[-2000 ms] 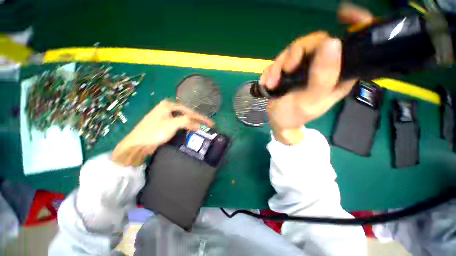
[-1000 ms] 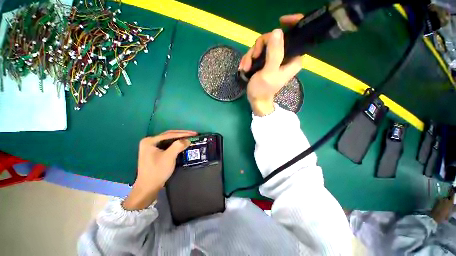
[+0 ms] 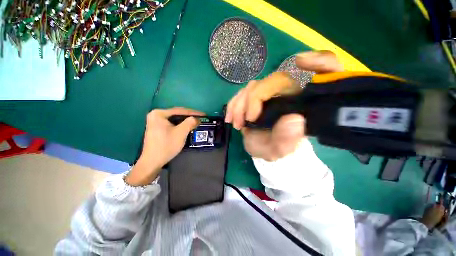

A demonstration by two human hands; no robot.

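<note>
A black device housing lies upright in front of me at the bench's near edge. A circuit board with a white QR label sits in the recess at its top end. My left hand grips the housing's upper left side, thumb at the top edge. My right hand holds a thick black electric screwdriver with an orange stripe, tilted almost flat. Its tip end is at the housing's top right corner; my fingers hide the tip, so contact cannot be told.
Two round dishes of screws stand beyond the housing, one partly behind my right hand. A tangled pile of wired boards lies upper left on a white sheet. Black housings lie at right. Yellow tape edges the bench. Another person's hand shows lower right.
My right hand and the screwdriver have come down from the screw dishes to the housing's top right corner. My left hand still grips the housing. The view has shifted.
</note>
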